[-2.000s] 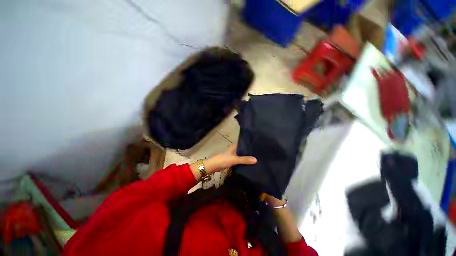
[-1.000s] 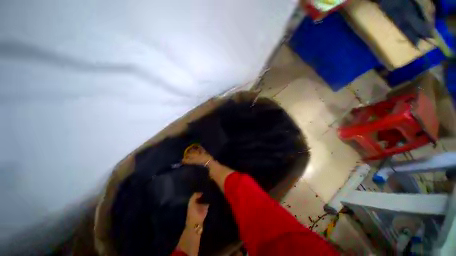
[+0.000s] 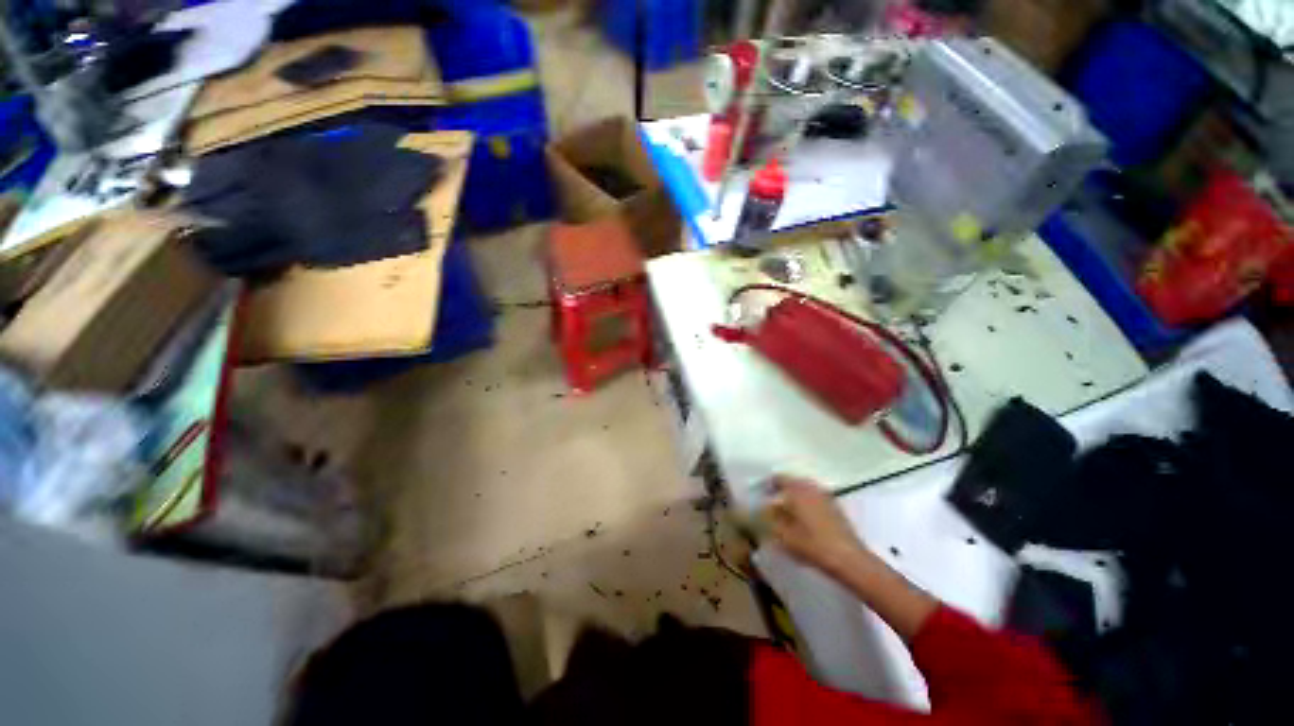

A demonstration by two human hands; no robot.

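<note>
My right hand point(image 3: 812, 528) is at the near left edge of the white-topped table point(image 3: 866, 536), its arm in a red sleeve coming from the lower right. Its fingers look curled, but blur hides whether they hold anything. My left hand is not in view. A heap of black fabric pieces point(image 3: 1185, 532) lies on the table at the right. One piece point(image 3: 1013, 472) with a small white mark lies at its left side. A dark, blurred mass point(image 3: 412, 664) is at the bottom edge.
A dark red bag point(image 3: 830, 358) with a strap lies on the sewing-machine table point(image 3: 1015, 333), near the machine point(image 3: 979, 135). A red stool point(image 3: 599, 291) and open cardboard box point(image 3: 613, 177) stand on the floor. At left, black pieces point(image 3: 319, 192) lie on a brown board point(image 3: 348, 312).
The view has swung right, away from the box of black pieces. My left hand has left view. My right hand has moved from the box to the table edge; the yellow scissors no longer show.
</note>
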